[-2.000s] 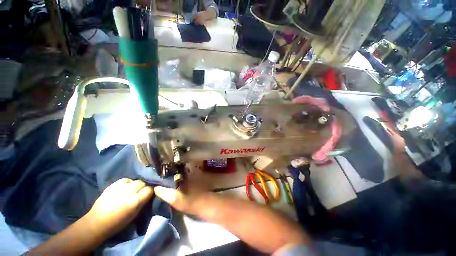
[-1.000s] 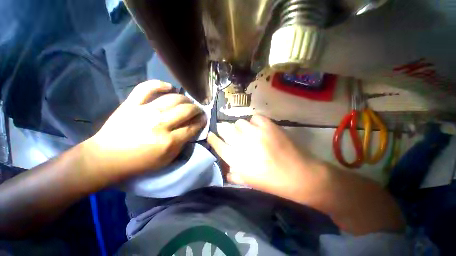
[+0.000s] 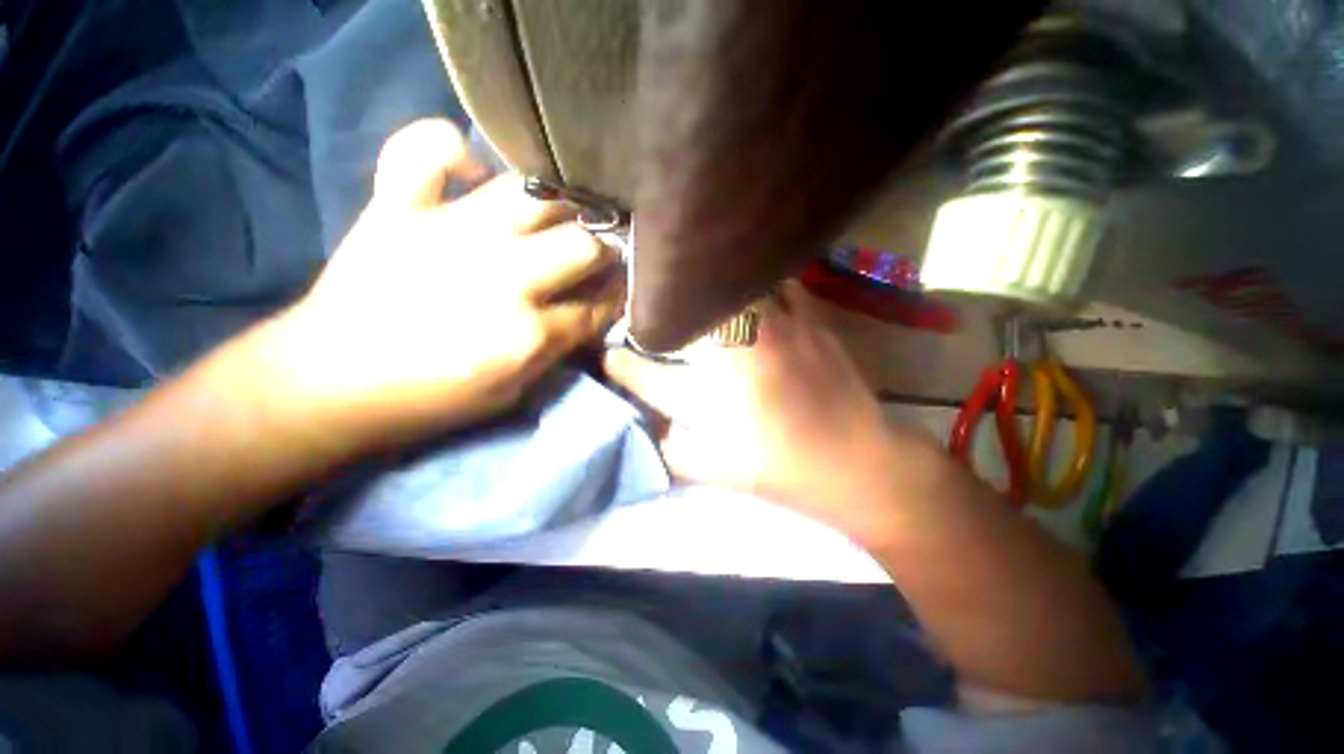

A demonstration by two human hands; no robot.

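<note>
Large dark grey-blue cloth (image 3: pixel 207 192) lies left of the machine head (image 3: pixel 590 103). A paler blue-grey part of the cloth (image 3: pixel 501 471) hangs toward the table's front edge below my hands. My left hand (image 3: pixel 457 280) grips the cloth beside the needle area, its fingers curled. My right hand (image 3: pixel 752 398) lies at the cloth's edge just right of the needle area, its fingertips partly behind the head. The needle and presser foot are hidden. The brassy thumb screw (image 3: pixel 734 329) shows between the head and my right hand.
Scissors with red and orange-yellow handles (image 3: pixel 1017 427) lie right of my right hand, with greenish snips (image 3: pixel 1103 479) and a dark cloth strip (image 3: pixel 1194 471) beyond. A cream tension knob (image 3: pixel 1017 248) hangs above. A blue rim (image 3: pixel 224 633) shows at lower left.
The view has moved closer, and the machine head covers more of the needle area. My left hand has moved up and left along the cloth. The paler cloth is more spread out.
</note>
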